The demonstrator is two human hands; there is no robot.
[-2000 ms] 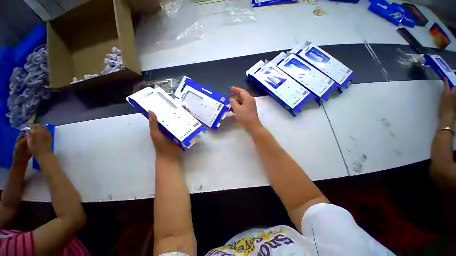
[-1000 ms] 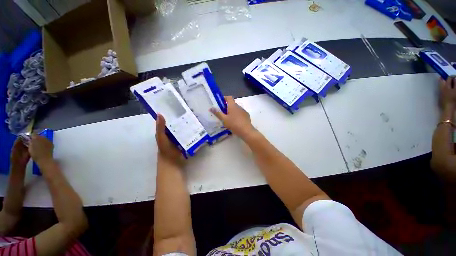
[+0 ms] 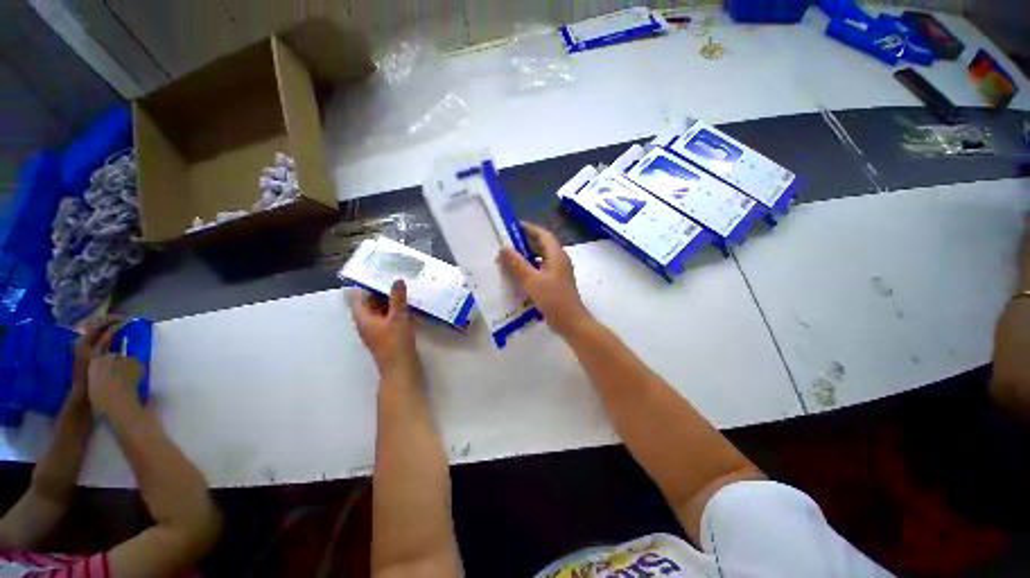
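My left hand [image 3: 384, 327] holds a white and blue retail box [image 3: 410, 279] by its near side, lying nearly flat just over the table, its window up. My right hand [image 3: 547, 274] holds a second white and blue retail box [image 3: 480, 243] by its right edge, tilted up and to the right of the first. Its hang-tab end is blurred. Whether either box has anything inside I cannot tell. Three retail boxes [image 3: 644, 225] lie overlapped in a row to the right of my hands, partly on the dark strip.
An open brown carton [image 3: 308, 124] with white plugs stands back left, beside a grey-white cable heap [image 3: 96, 243]. Another person's hands [image 3: 107, 367] hold a blue tray at left. Clear film [image 3: 441, 113], a single box [image 3: 613, 28] and a dark slab [image 3: 927, 95] lie behind. An arm shows at right.
The left box has tipped from raised to nearly flat. The right box has come apart from it and been raised. The box in the person's hand at far right is out of view.
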